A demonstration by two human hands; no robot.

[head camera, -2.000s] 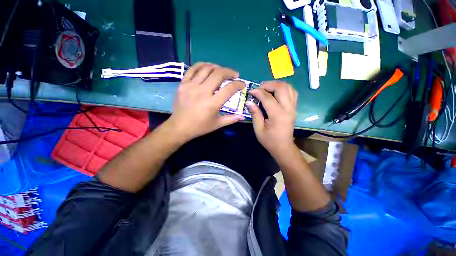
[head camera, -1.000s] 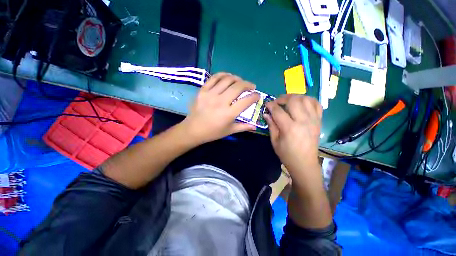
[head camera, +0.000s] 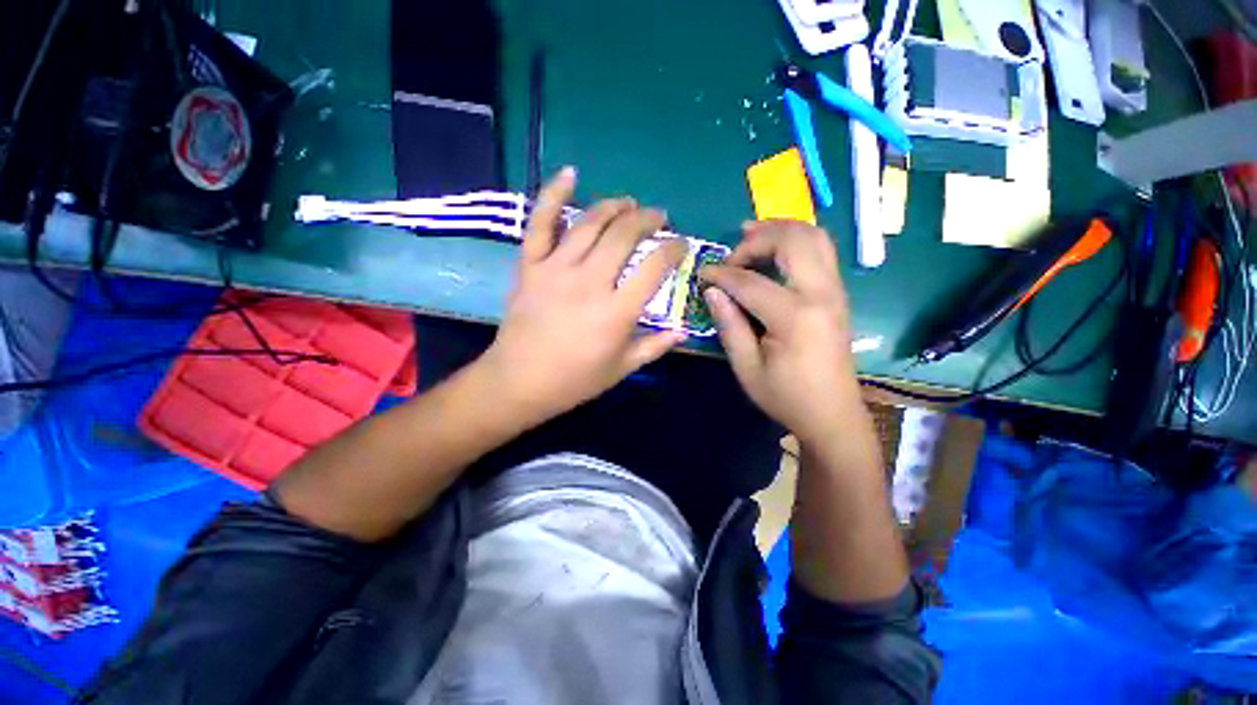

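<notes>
My left hand (head camera: 582,296) is shut on a white power bank case (head camera: 666,300) at the bench's front edge, its index finger raised. White charging cables (head camera: 427,211) run left from the case over the mat. A green circuit board (head camera: 703,292) shows at the case's right end. My right hand (head camera: 789,310) has its thumb and fingertips at this board; whether they pinch something small is hidden.
A black phone (head camera: 444,145) and thin dark rod (head camera: 536,117) lie behind the cables. A yellow sponge (head camera: 782,187), blue cutters (head camera: 811,131), more case parts (head camera: 965,86) and a black-orange screwdriver (head camera: 1017,289) lie right. A fan (head camera: 211,137) stands left, a red tray (head camera: 283,379) below.
The camera view has shifted back and forth. My left index finger has lifted off the case. My right fingers have shifted slightly at the circuit board end.
</notes>
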